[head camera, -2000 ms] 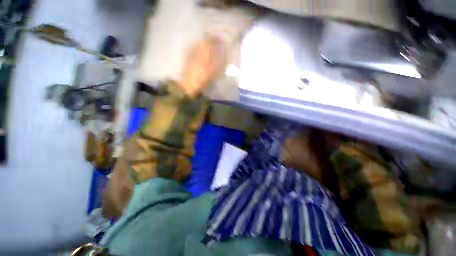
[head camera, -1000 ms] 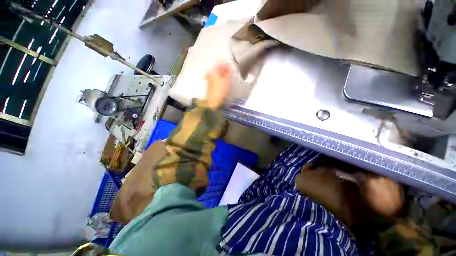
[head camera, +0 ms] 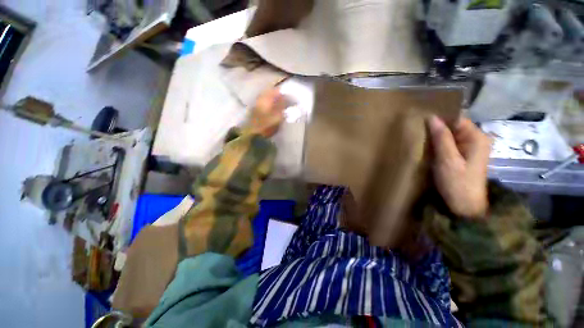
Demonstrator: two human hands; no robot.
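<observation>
A brown fabric panel [head camera: 365, 141] lies over the front of the machine table and hangs over its edge towards the striped apron. My right hand [head camera: 460, 157] holds the panel's right edge, thumb on top. My left hand [head camera: 266, 112] is on the pale cloth left of the brown panel; it is blurred, and whether it grips anything cannot be told. A large beige fabric panel [head camera: 368, 38] lies behind the brown one, by the dark needle area [head camera: 448, 67] of the overlock machine.
Blue tape [head camera: 187, 47] marks the table's left part. A metal ring [head camera: 529, 147] and a red-ended rod [head camera: 576, 154] are at the right. A blue crate [head camera: 148, 211] is below left. Another machine [head camera: 96, 182] stands at the left.
My right hand has come up from below the table edge with the brown panel, which now covers the metal plate. The view has shifted right. My left hand stays over the pale cloth.
</observation>
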